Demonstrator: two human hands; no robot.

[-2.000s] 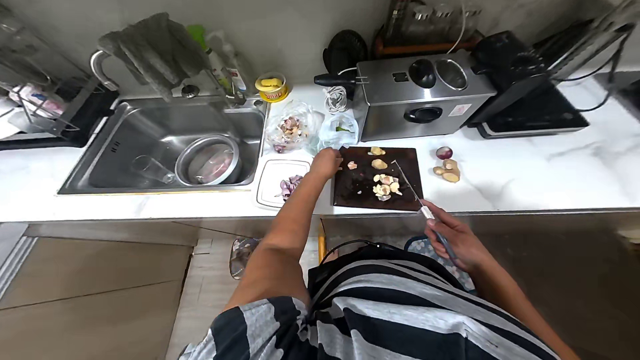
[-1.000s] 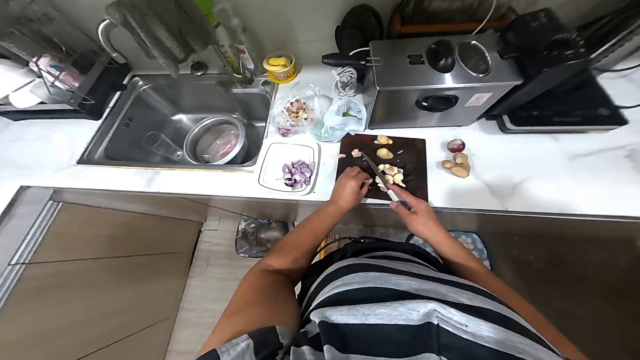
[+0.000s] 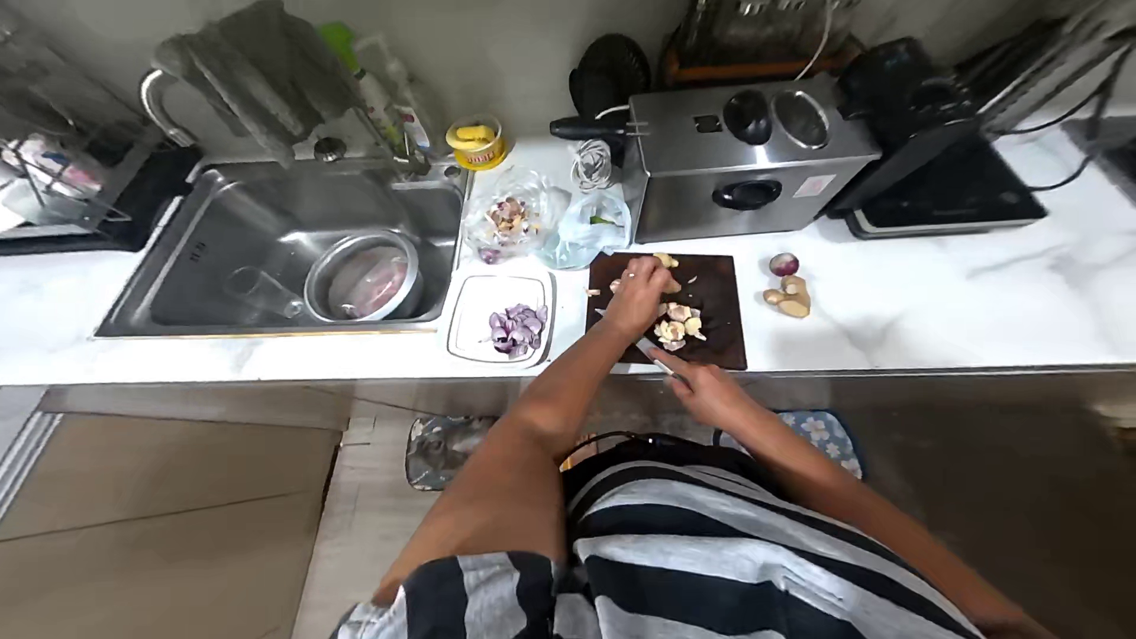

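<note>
My left hand [image 3: 641, 293] reaches over a dark cutting board [image 3: 723, 342], its fingers at pieces near the board's upper part; whether it holds one cannot be told. My right hand [image 3: 701, 386] grips a kitchen knife [image 3: 646, 346] low at the board's front edge, the blade angled up-left and partly under my left forearm. Peeled garlic cloves [image 3: 676, 327] lie in a cluster right of the blade. Pieces of ginger [image 3: 666, 260] sit at the top of the board. Left of it, cut purple shallots or red onion [image 3: 517, 330] rest on a white square plate or lid [image 3: 469, 333].
Right of the board lie a small red onion [image 3: 784, 264] and ginger root [image 3: 790, 297]. Behind stand a steel countertop appliance [image 3: 737, 177], plastic bags [image 3: 590, 231] and a yellow tub [image 3: 479, 155]. At left, a steel sink [image 3: 222, 266] holds a metal bowl [image 3: 410, 284] with bagged contents.
From the garlic at the board's front, my left hand has moved up to the pieces near the top. The knife has shifted left, toward the board's front edge, still in my right hand.
</note>
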